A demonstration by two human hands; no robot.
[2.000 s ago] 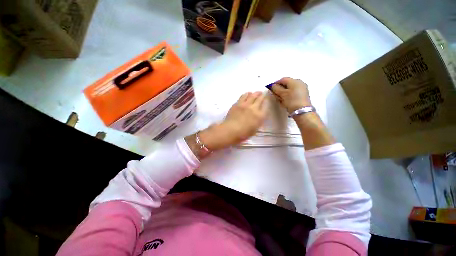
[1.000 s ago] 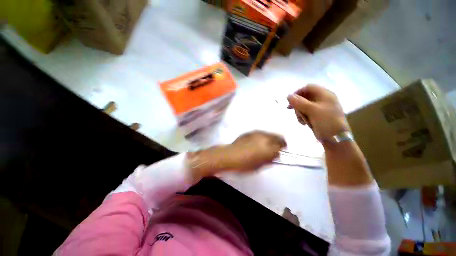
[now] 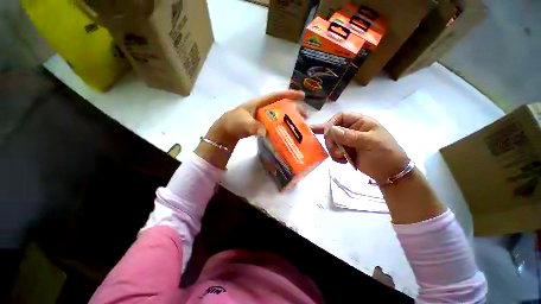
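Note:
A retail box [image 3: 290, 142] with an orange top and black hang slot stands tilted on the white table in front of me. My left hand [image 3: 246, 122] grips it at its far left side, fingers over the back edge. My right hand [image 3: 362, 139] is just right of the box, fingers pinched on a thin, small item that I cannot identify. White label sheets [image 3: 359, 199] lie flat on the table below my right hand.
Two orange-topped retail boxes [image 3: 323, 62] stand at the back, beside open brown cartons [image 3: 409, 35]. A brown carton [image 3: 172, 47] and a yellow bag [image 3: 80, 38] stand at the back left. Another brown carton [image 3: 498, 169] is at the right, and the table's worn edge [image 3: 279, 217] runs nearest me.
My left hand has left the sheets and taken hold of the retail box, which is turned and nearer my right hand. My right hand has lifted off the sheets. The view has shifted.

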